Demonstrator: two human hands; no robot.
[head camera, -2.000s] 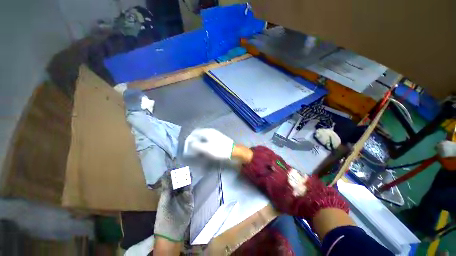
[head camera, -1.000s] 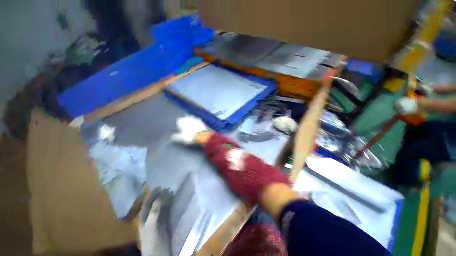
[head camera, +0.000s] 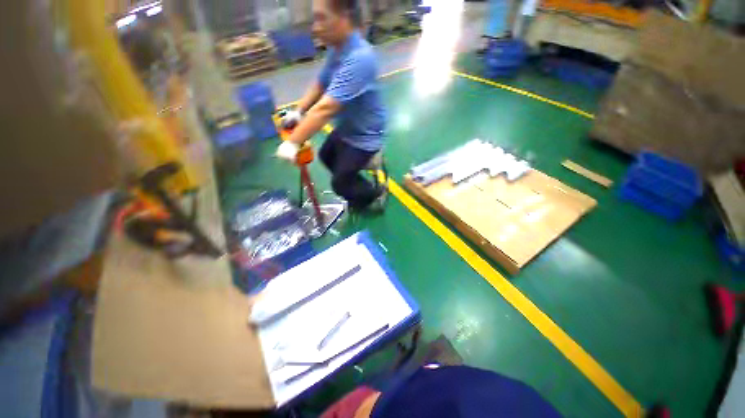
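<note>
Neither of my hands is in view; only my dark blue sleeve and a bit of red sleeve cover (head camera: 350, 405) show at the bottom edge. Nearest in front is a white sheet on a blue board (head camera: 331, 295), with a few long thin strips (head camera: 336, 349) lying loose on it. A brown cardboard panel (head camera: 176, 331) stands to its left. Silvery metal profiles (head camera: 474, 162) lie in a row at the far end of a cardboard sheet (head camera: 510, 214) on the floor. The picture is somewhat blurred.
A person in a blue shirt (head camera: 357, 77) holds an orange-and-red tool (head camera: 301, 155) beyond the board. Shiny wrapped items (head camera: 272, 237) lie near the tool. Blue crates (head camera: 663, 186) stand at the right. A yellow line (head camera: 523, 302) crosses the green floor. Part of the bench shows at far left.
The view has swung right, from the bench to the floor. My hands, the blue-grey rag and the bracket stack have left the picture. The other person and the floor cardboard now show fully.
</note>
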